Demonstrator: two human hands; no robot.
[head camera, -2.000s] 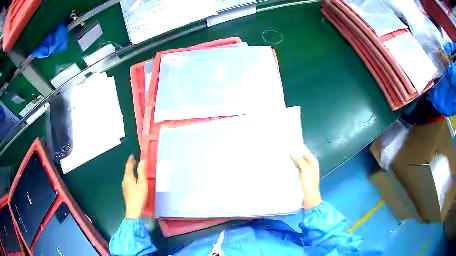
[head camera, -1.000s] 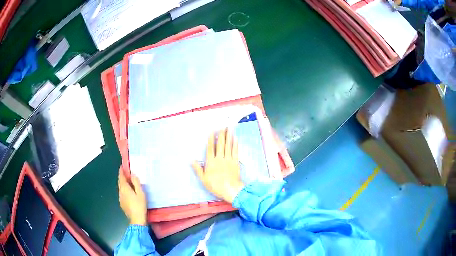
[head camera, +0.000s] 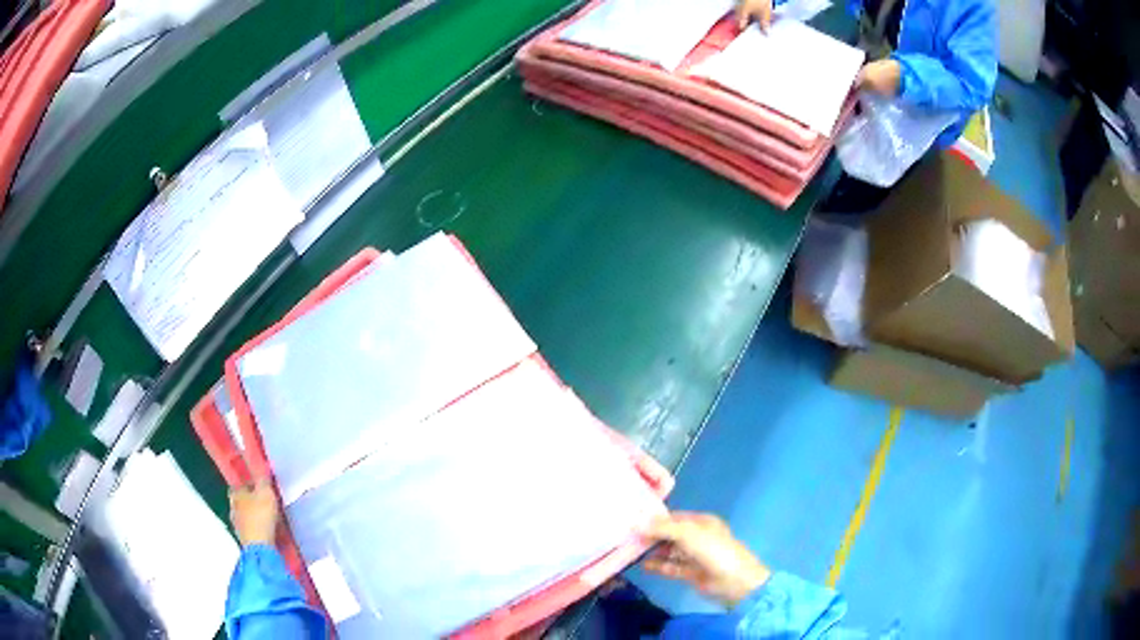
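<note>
A red-orange blister tray (head camera: 663, 479) lies on a small stack of such trays on the green mat. It holds two bagged tablets, one in the far recess (head camera: 388, 344) and one in the near recess (head camera: 463, 500), both pale grey under film. A small white label (head camera: 335, 589) shows at the near one's left side. My left hand (head camera: 255, 513) grips the tray's left edge. My right hand (head camera: 706, 553) holds the tray's right near corner, thumb and fingers at the rim. The fingertips under the rim are hidden.
White sheets (head camera: 169, 544) lie at the left, beside the rail. Another tray stack (head camera: 675, 119) stands farther along the bench, with a coworker's hands (head camera: 881, 79) at it. Open cartons (head camera: 931, 263) stand on the blue floor at the right. Instruction sheets (head camera: 206, 244) hang behind the rail.
The view has swung right, bringing the far stack and coworker further in. My right hand has left the near bagged tablet's surface and taken the tray's right corner. My left hand stays at the left edge.
</note>
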